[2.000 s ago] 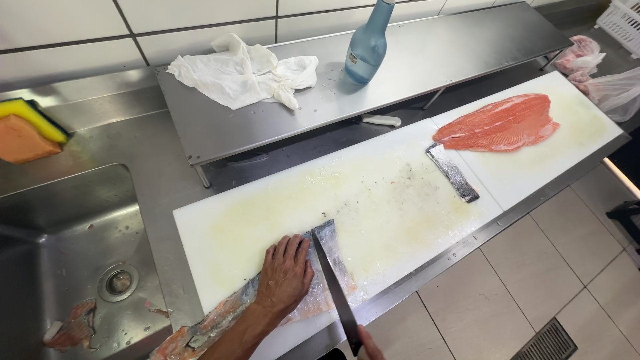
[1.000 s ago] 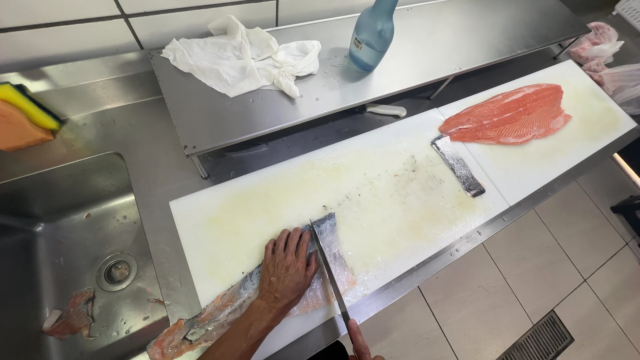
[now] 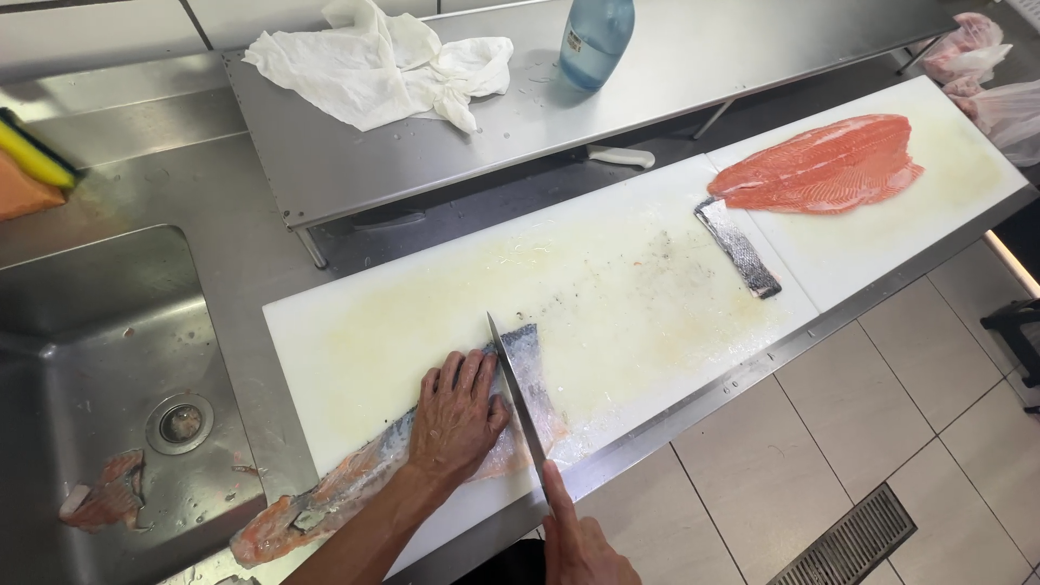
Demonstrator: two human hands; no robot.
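Observation:
My left hand (image 3: 457, 414) presses flat on a long piece of salmon skin (image 3: 374, 455) with bits of flesh on it, lying along the near left of the white cutting board (image 3: 390, 325). In my right hand (image 3: 578, 540) is the handle of a long kitchen knife (image 3: 524, 406). Its blade lies across the skin just right of my left fingers, the tip pointing away from me. A cut strip of silvery skin (image 3: 738, 248) rests farther right, beside an orange salmon fillet (image 3: 821, 166) on the right-hand board.
A steel sink (image 3: 106, 349) with a fish scrap (image 3: 110, 491) is at left, a sponge (image 3: 32, 158) behind it. On the raised steel shelf (image 3: 520, 138) are a white cloth (image 3: 382, 69) and a blue bottle (image 3: 597, 41). A white-handled knife (image 3: 621, 156) lies beneath; plastic bags (image 3: 1007, 114) sit far right.
The knife has moved left across the skin to beside my left fingers. My left hand stays on the skin. The fillet and the cut strip lie as before.

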